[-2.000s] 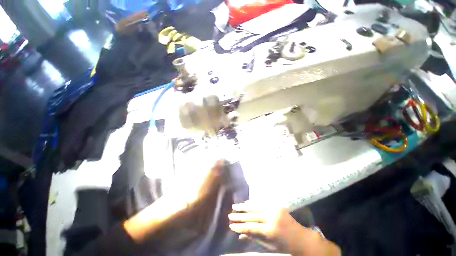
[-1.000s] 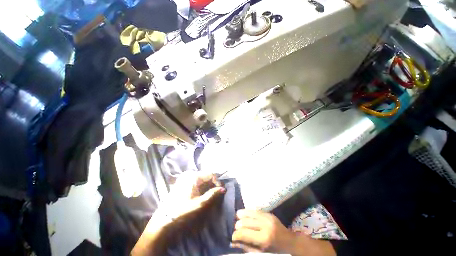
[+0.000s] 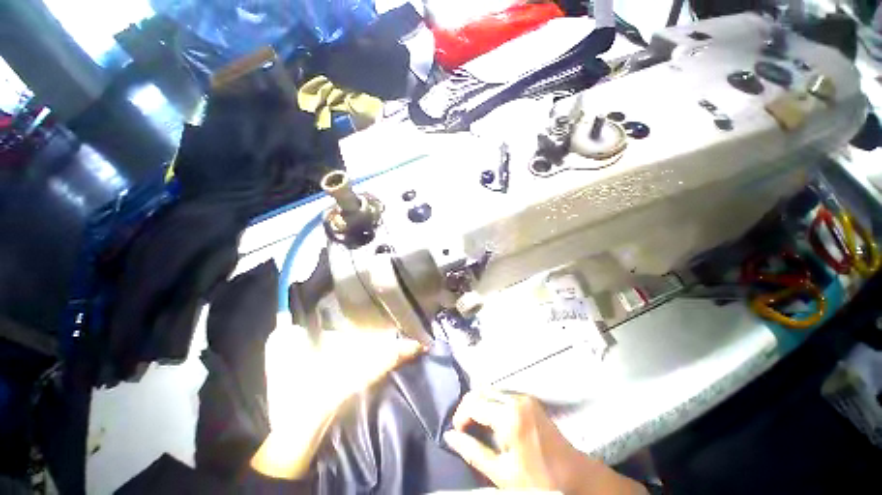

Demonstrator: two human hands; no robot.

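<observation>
A dark, shiny garment panel (image 3: 392, 421) lies under the left end of the cream-white sewing machine (image 3: 600, 203) and hangs toward me. My left hand (image 3: 338, 372) lies flat on the panel left of the needle, fingertips close to the presser foot area; it is partly washed out by lamp glare. My right hand (image 3: 508, 440) pinches the panel's right edge between thumb and fingers, nearer to me. The needle and presser foot are hard to make out in the glare.
Red and yellow-handled scissors (image 3: 788, 290) lie at the bed's right end. The white lamp (image 3: 285, 363) on a blue neck stands left of the needle. Dark cloth (image 3: 164, 242) is heaped at left. A red bag (image 3: 493, 29) and yellow gloves (image 3: 338, 101) lie behind the machine.
My left hand has moved forward and flattened beside the needle. My right hand has shifted slightly and now pinches the panel's edge. The view has tilted, showing more behind the machine.
</observation>
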